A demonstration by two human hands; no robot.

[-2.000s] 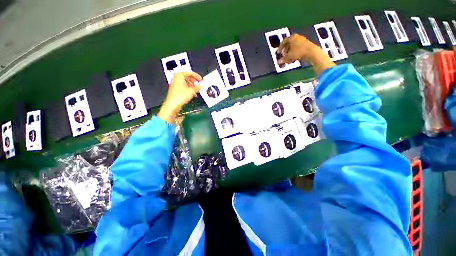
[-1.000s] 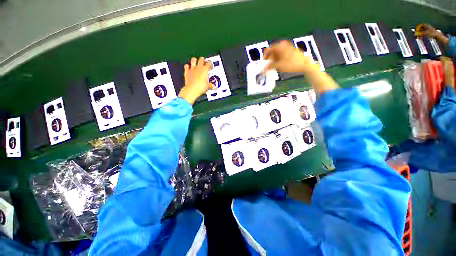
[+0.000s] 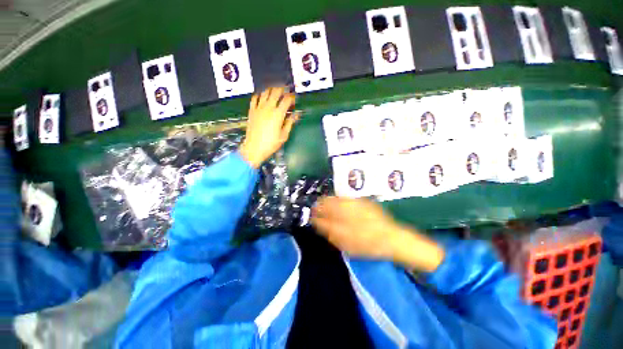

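My left hand (image 3: 270, 128) is at the belt's near edge, just below a white insert tray (image 3: 311, 58) with a round watch picture; its fingers are a little apart and it appears empty. My right hand (image 3: 358, 228) is blurred, with its fingertips at the small black parts (image 3: 307, 194) beside the clear plastic bags (image 3: 140, 194). Whether it holds something cannot be told. White near-square pieces with round pictures (image 3: 436, 176) lie in two rows on the green bench.
More white insert trays (image 3: 468, 39) lie along the green belt with dark flat pieces between them; those at right show open cutouts. An orange-red parts tray (image 3: 563, 279) is at lower right. A person's blue sleeve and a white piece (image 3: 39, 213) are at far left.
My right hand has moved from a belt box down to the black parts, leaving a white piece in that box. My left hand is off the insert tray. The view has shifted, and more white pieces show.
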